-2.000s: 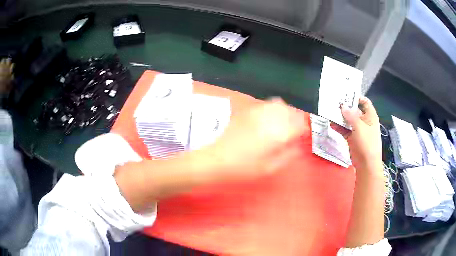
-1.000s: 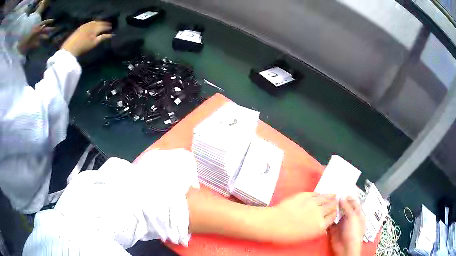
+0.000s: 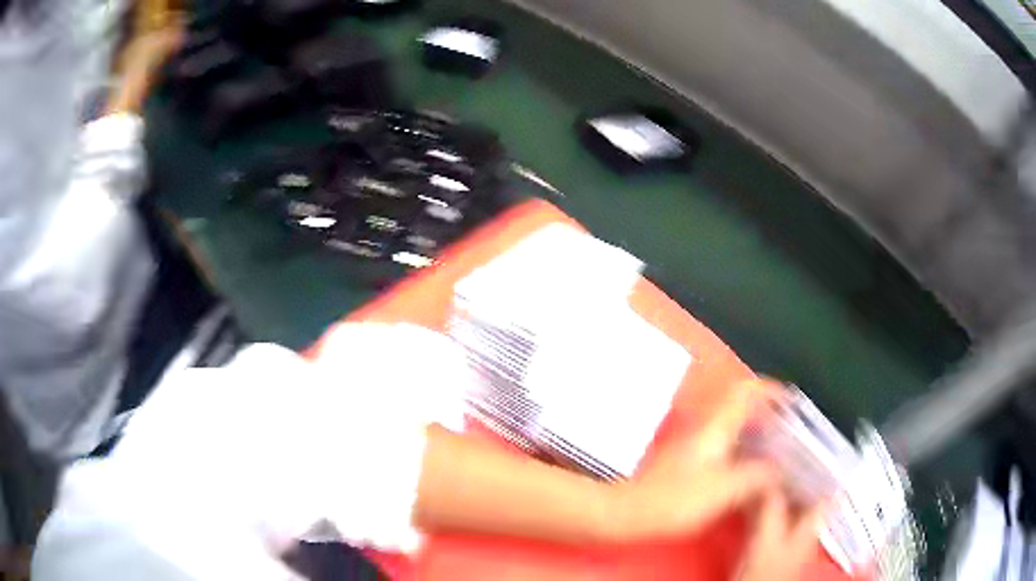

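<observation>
The whole view is motion-blurred. Two neat stacks of white booklets stand side by side on the orange-red mat [image 3: 517,233]: a taller left stack [image 3: 557,278] and a right stack [image 3: 608,392]. My left hand [image 3: 716,465] reaches across from the left, past the stacks, to the right part of the mat. My right hand [image 3: 784,539] is low beside it, cut off by the bottom edge. White printed cards [image 3: 824,471] lie at or just beyond my fingers. Blur hides whether either hand holds a piece.
A dark heap of cables [image 3: 386,187] lies left of the mat. Open black boxes with white paper [image 3: 638,139] stand along the green bench [image 3: 727,244]. A neighbour's hand [image 3: 148,51] and sleeve are at far left. Pale rubber bands [image 3: 903,539], white bundles [image 3: 986,539] and a grey post [image 3: 966,397] are right.
The view has shifted and blurred; the stacks appear slightly further right. The white piece between my hands a second ago no longer shows distinctly. The neighbour's hand has drawn back from above the cables.
</observation>
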